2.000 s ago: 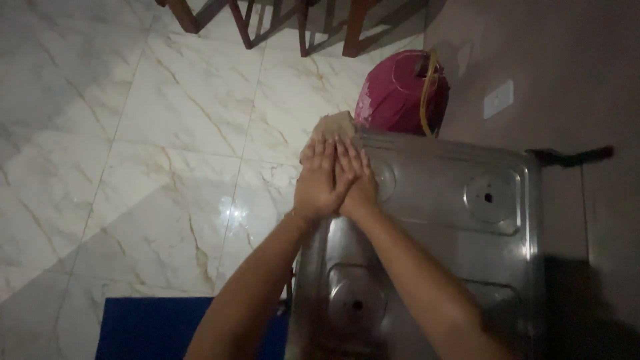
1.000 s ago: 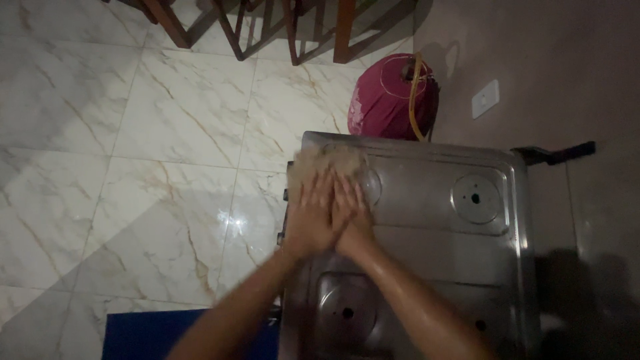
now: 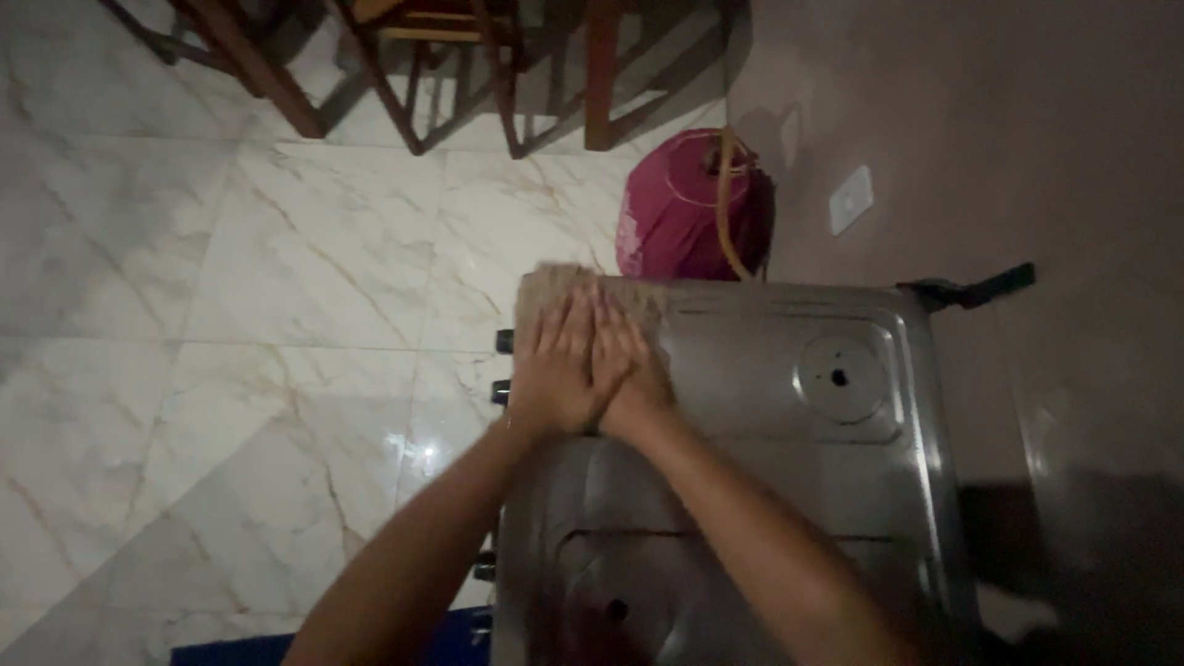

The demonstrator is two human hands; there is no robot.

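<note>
Both of my hands lie flat and side by side on a beige cloth [image 3: 560,280] at the far left corner of a metal gas stove top [image 3: 740,388]. My left hand [image 3: 560,370] and my right hand [image 3: 634,365] touch each other, fingers pointing away from me. The cloth is pressed beneath the fingers and shows around their tips; its part under the palms is hidden. A round burner seat [image 3: 840,377] is at the far right of the stove top, and black knobs [image 3: 500,392] stick out along its left side.
Beyond the stove stands a gas cylinder under a magenta cover [image 3: 689,208], with a yellowish hose [image 3: 726,213]. Wooden chair legs [image 3: 599,83] stand farther off. A white wall socket [image 3: 851,200] is at the right. A blue mat [image 3: 231,651] lies on the marble-patterned floor [image 3: 305,277].
Both hands have stayed together on the cloth, which now looks more spread out over the corner than two seconds ago. The view has shifted slightly.
</note>
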